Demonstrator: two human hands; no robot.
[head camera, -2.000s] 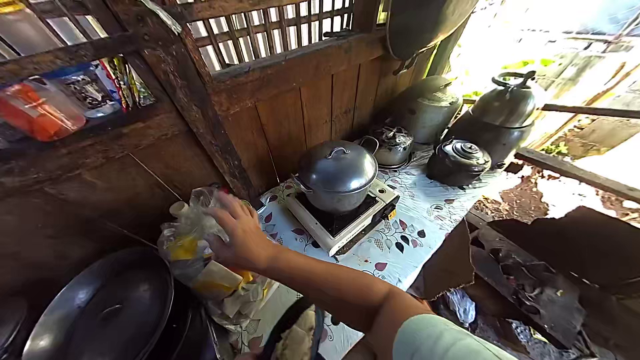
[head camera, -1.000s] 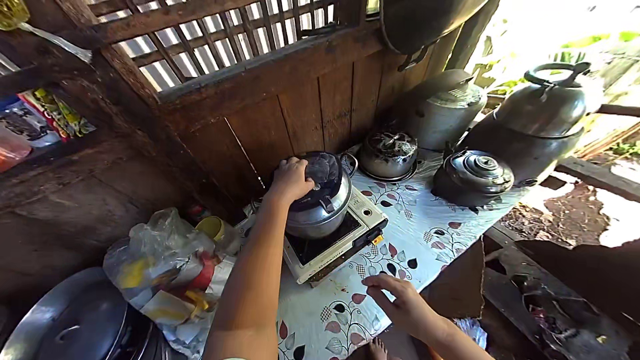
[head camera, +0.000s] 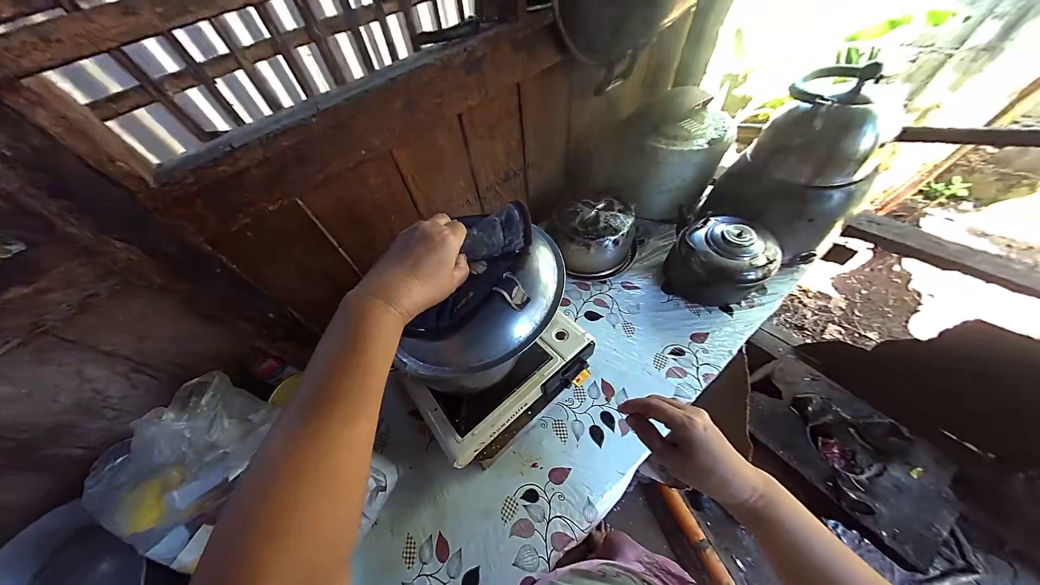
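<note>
My left hand (head camera: 422, 264) grips a dark cloth pot holder (head camera: 497, 236) on top of a metal lid (head camera: 532, 284). The lid is tilted towards me over the pot (head camera: 471, 379), whose lower side shows beneath it. Under the pot is a white portable gas stove (head camera: 520, 406) with a yellow-orange part at its right end. The pot's opening is hidden. My right hand (head camera: 691, 443) hovers near the table's front edge, right of the stove, fingers loosely curled and holding nothing.
Beyond the stove on the patterned tablecloth (head camera: 544, 504) stand a small sooty pot (head camera: 597, 236), a dark kettle (head camera: 723, 260) and larger pots (head camera: 670, 154). Plastic bags (head camera: 179, 455) lie at the left. A wooden wall (head camera: 422, 171) rises behind.
Two seconds ago my left hand was over the plastic bags and the lid sat level; a second ago it was on the dark cloth over the lid. The lid is now tilted.
</note>
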